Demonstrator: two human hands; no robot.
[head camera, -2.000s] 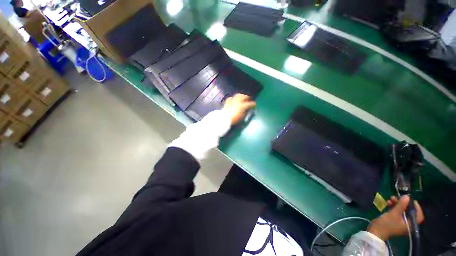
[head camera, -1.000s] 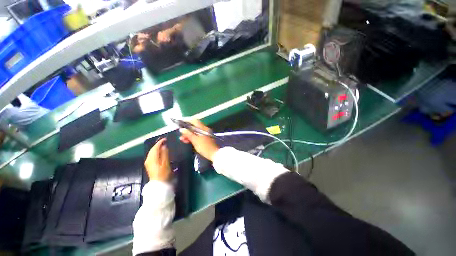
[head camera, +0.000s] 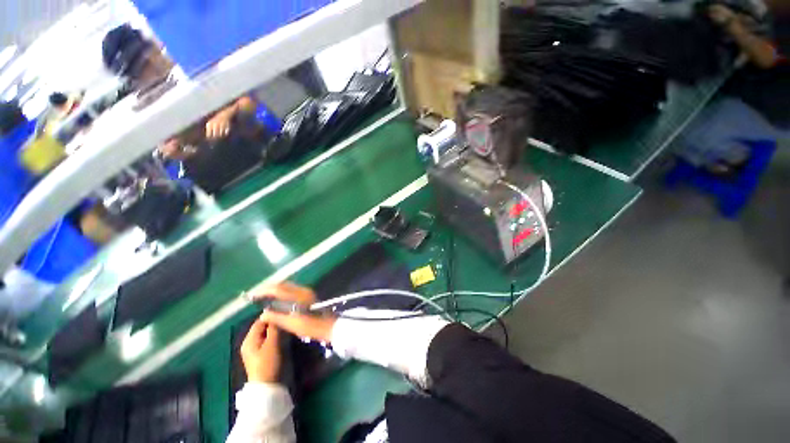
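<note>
My right hand (head camera: 294, 313) is closed on the soldering iron (head camera: 279, 305), whose tip points left and whose pale cable runs off to the right. My left hand (head camera: 262, 348) is just below it, fingertips close together at a dark upright panel (head camera: 239, 336); whether they pinch a wire is too small and blurred to tell. A black panel (head camera: 368, 275) lies flat on the green bench, partly behind my right hand and sleeve. The solder joint itself is hidden.
Soldering station (head camera: 485, 203) with red displays and a solder spool (head camera: 437, 138) stands at right. Iron stand (head camera: 400, 227) and yellow label (head camera: 422, 276) lie nearer. Stacked panels (head camera: 134, 411) are at lower left, flat panels (head camera: 163, 284) beyond. Other workers are across the bench; a blue stool (head camera: 736, 177) is far right.
The view has swung right and the station now shows. My left hand has left the stacked panels; my right hand has brought the iron over to the left hand, and they are now closer together.
</note>
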